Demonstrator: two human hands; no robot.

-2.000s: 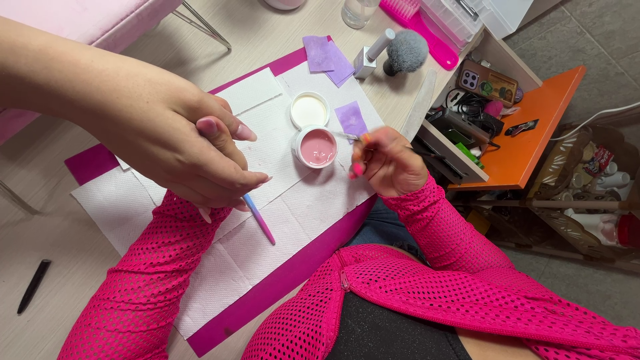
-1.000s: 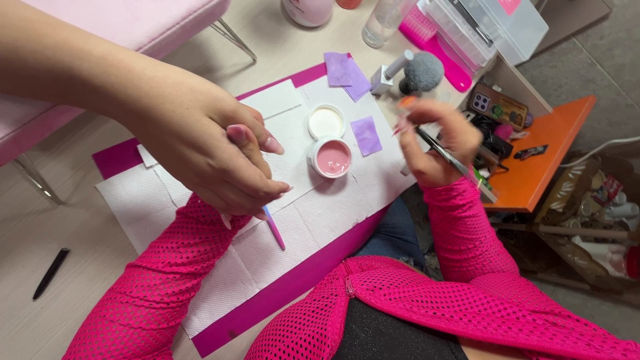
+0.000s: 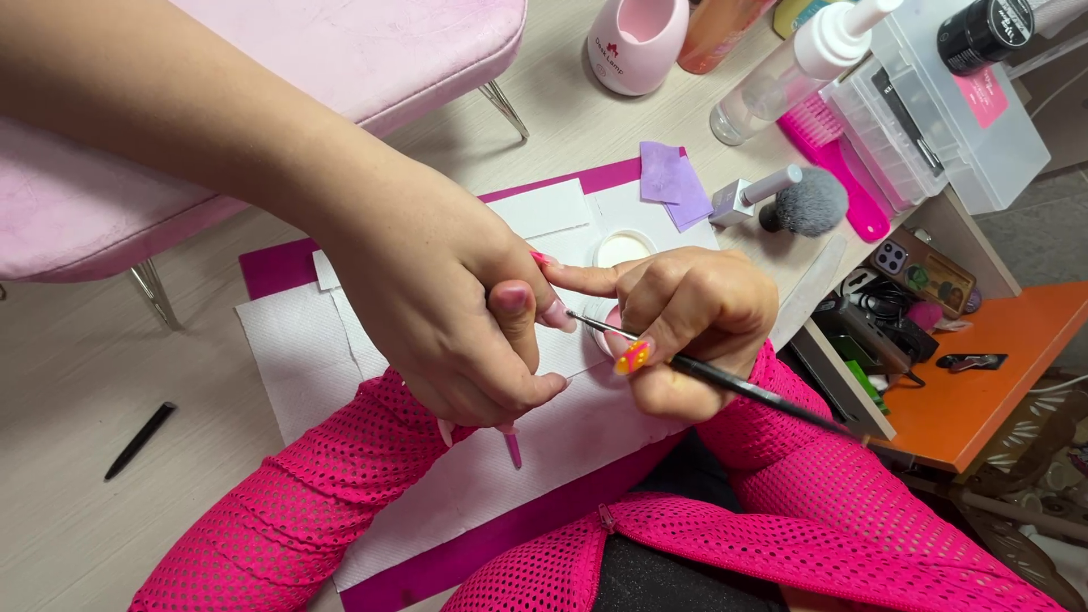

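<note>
My right hand (image 3: 697, 327) pinches a black-handled nail brush (image 3: 739, 387), its metal end at a nail of the other person's hand (image 3: 450, 297). My right index finger touches that person's finger. Mostly hidden under the other person's hand, my left hand (image 3: 513, 319) shows its thumb and supports the fingers from below. Behind my right hand, an open jar of pink gel (image 3: 602, 321) is partly covered, beside its white lid (image 3: 623, 247). White paper towels (image 3: 544, 501) lie beneath on a magenta mat (image 3: 408, 586). A pink stick-like tool (image 3: 512, 450) shows below the hands.
Purple wipes (image 3: 676, 183), a silver polish bottle (image 3: 752, 195), a grey dust brush (image 3: 812, 202) and a pump bottle (image 3: 790, 72) stand beyond. A pink padded rest (image 3: 365, 51) is at upper left, a black pen-like item (image 3: 140, 440) at left, an open drawer (image 3: 858, 382) at right.
My right hand has moved left from beside the jar to the other person's finger, bringing the brush tip to the nail. My left hand stays beneath the other person's hand.
</note>
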